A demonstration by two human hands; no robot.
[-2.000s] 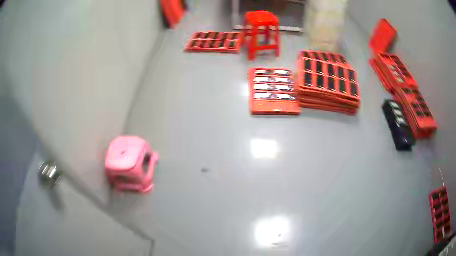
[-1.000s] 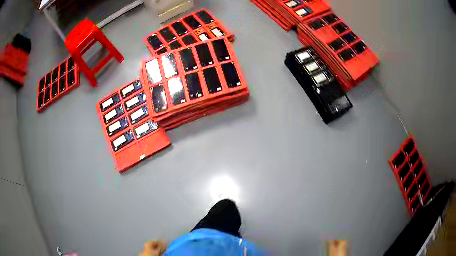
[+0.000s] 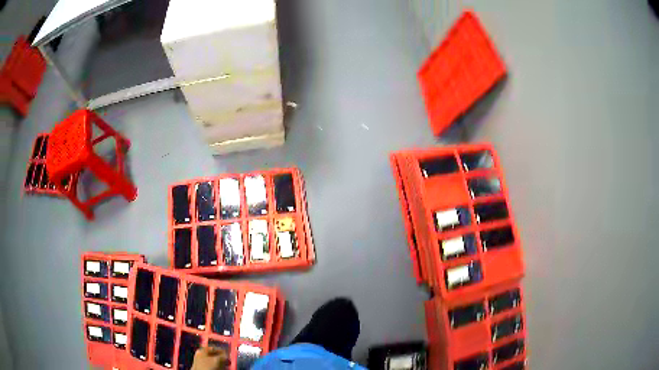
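Nearest in front of me are stacked orange-red phone trays [image 3: 278, 300] at the lower left, with dark and shiny phones or screens in their pockets. My left hand [image 3: 209, 358] is small, blurred and cut by the bottom edge. It appears over the near tray; I cannot tell whether its fingers are open or closed. My right hand is not in view. Another orange-red stack [image 3: 309, 253] lies just beyond. A tray with white-labelled phones [image 3: 99, 350] lies at the far lower left. More stacked trays [image 3: 442, 191] lie on the right.
A waist-high pale box stack [image 3: 231, 79] stands at the upper centre, beside a white table [image 3: 72, 18]. A red stool [image 3: 87, 155] is on the left. An orange-red tray [image 3: 461, 72] leans at the upper right. A black tray [image 3: 397, 358] sits at the bottom, near my dark shoe.
I have moved forward over the floor. The near tray stacks now sit lower in view, and the pale box stack shows more fully. My right hand has left the picture.
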